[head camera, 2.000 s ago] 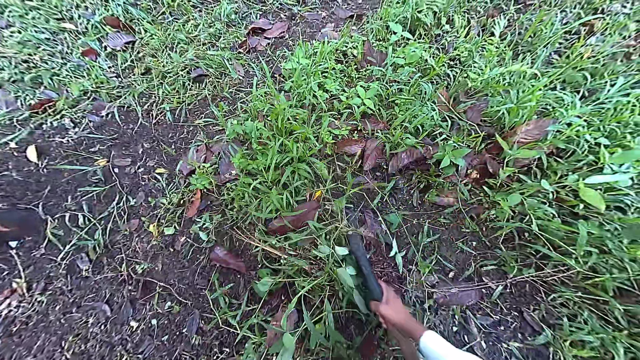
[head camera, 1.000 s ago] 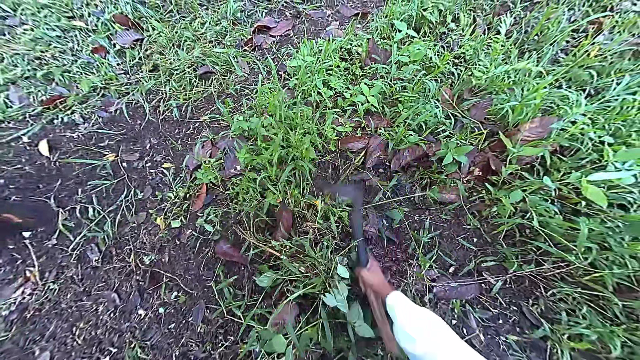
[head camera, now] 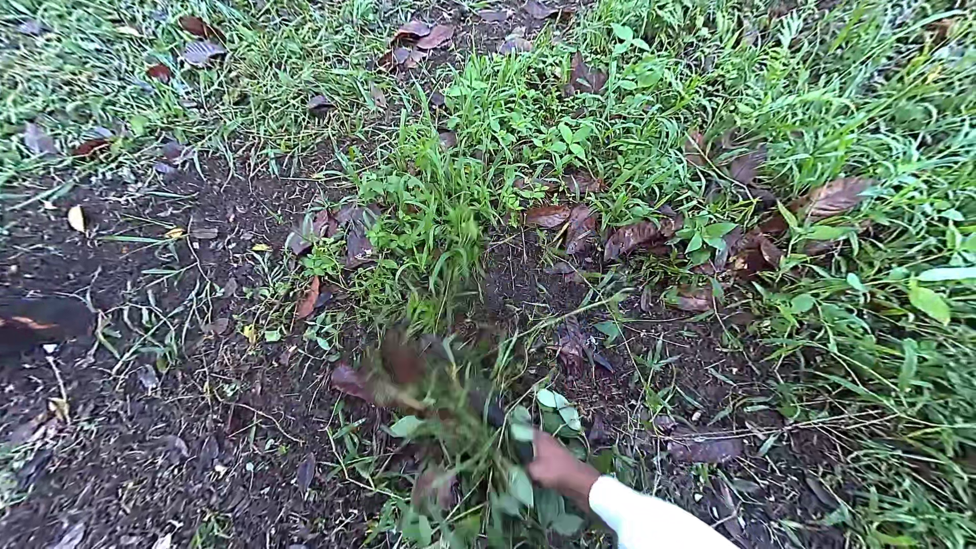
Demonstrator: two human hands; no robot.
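My right hand, in a white sleeve, is closed around the dark handle of a hand tool at the lower centre. The tool's head is hidden among blurred grass and leaves. A loose heap of cut or pulled weeds lies just left of the hand and partly over the tool. Beyond it stands a tuft of green grass, beside a patch of bare dark soil. My left hand is not in view.
Dense grass grows along the right side. Large brown dead leaves lie across the middle. Dark soil spreads over the lower left, and a dark, rounded object sits at the left edge.
The right hand and its tool have come back toward the bottom of the view. Weeds and leaves near the tool have shifted toward me, and more soil shows behind them.
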